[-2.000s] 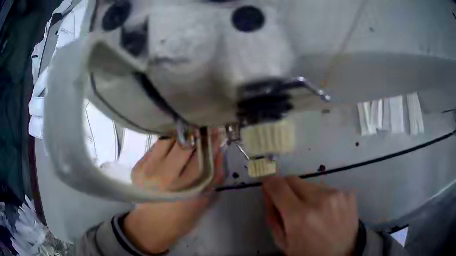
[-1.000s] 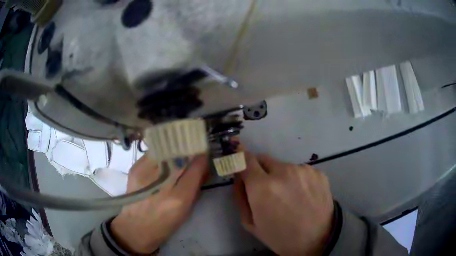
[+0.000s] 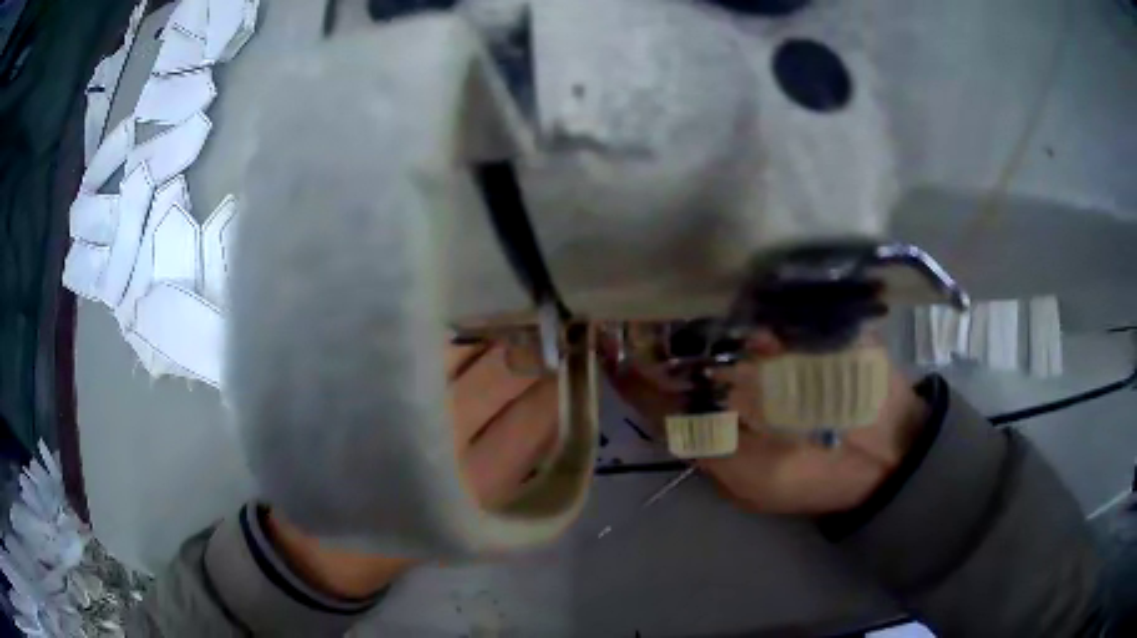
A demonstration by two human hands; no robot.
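The off-white sewing machine head and its blurred guard loop hide most of the needle area. My left hand shows through the loop, fingers bent towards the needle area; its fingertips and anything under them are hidden. My right hand is behind the two cream ribbed knobs, its fingers reaching left to the needle area. A thin shiny metal tool sticks out from under my right hand, pointing down and left. No fabric piece is visible at my fingers.
White pointed tabs overlap in a row along the left of the table. Narrow white strips lie side by side on the machine bed at the right. A ruffled white pile is at the lower left edge. A white corner shows at the bottom edge.
My view has shifted, so the machine head looms larger and further right. My right hand has turned, with its fingers now behind the knobs at the needle area. The thin metal tool has become visible.
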